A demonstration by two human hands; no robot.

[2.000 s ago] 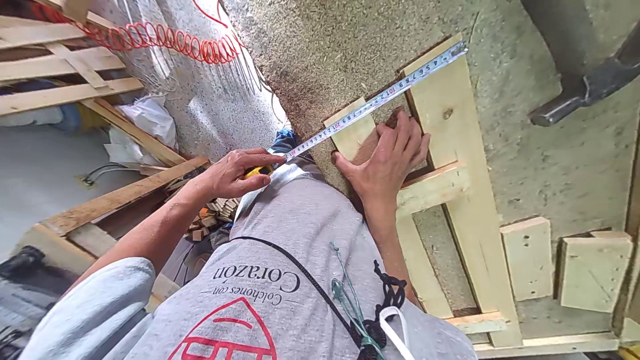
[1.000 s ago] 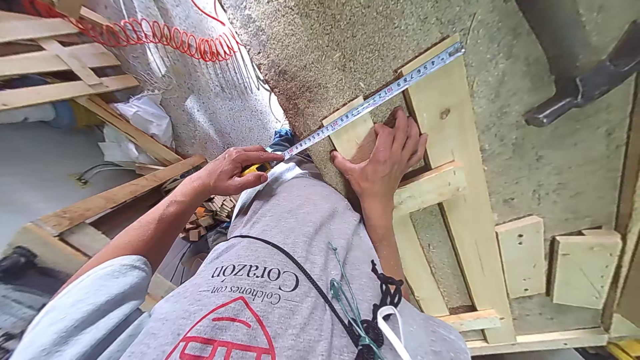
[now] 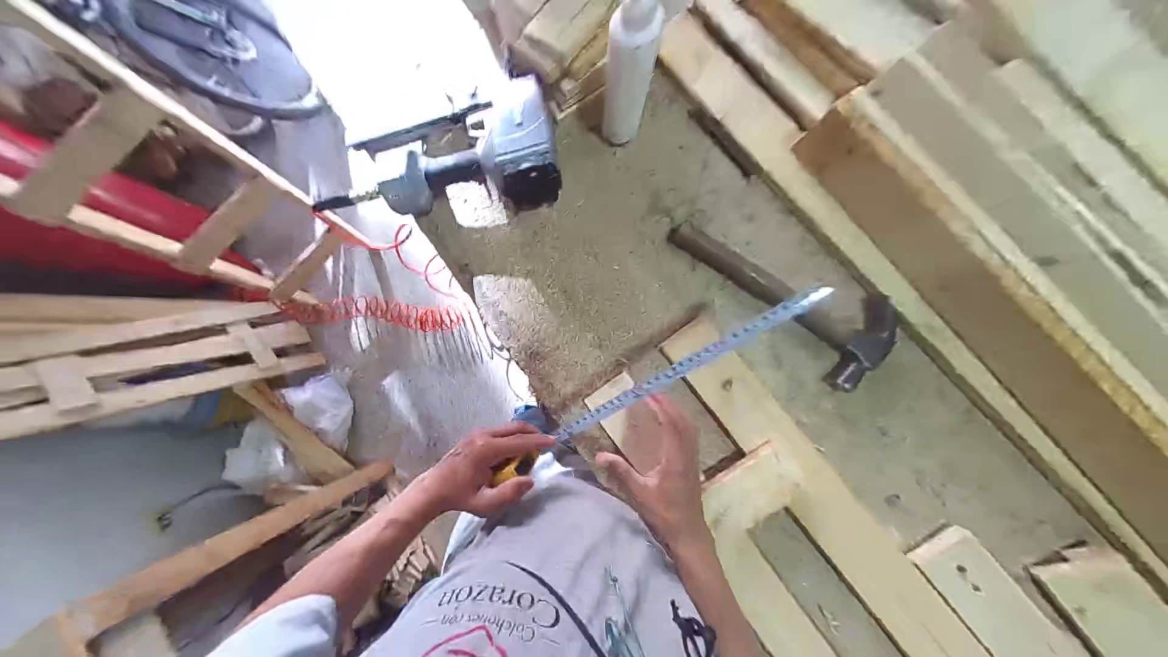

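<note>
My left hand (image 3: 484, 470) is closed around the yellow case of a tape measure (image 3: 514, 469) close to my waist. From it the metal tape blade (image 3: 698, 360) runs out to the upper right, across the ends of the wooden slats, with its tip over the hammer (image 3: 776, 292). My right hand (image 3: 659, 465) is below the blade beside the slats, thumb and fingers apart. Its fingertips are near the blade's lower edge; whether they touch it cannot be told. The slatted wooden frame (image 3: 826, 511) lies on the worktop, right of my right hand.
A pneumatic nailer (image 3: 456, 164) and a white bottle (image 3: 631, 73) are at the worktop's far end. Stacked boards (image 3: 985, 255) line the right side, with short wood blocks (image 3: 967, 575) nearer. A coiled red air hose (image 3: 374, 313) and pallet frames (image 3: 155, 365) are at left.
The view has swung widely toward the far end of the worktop. The blade's tip, at the end of a slat before, now reaches past it over the hammer. My right hand's fingers have come off the slats.
</note>
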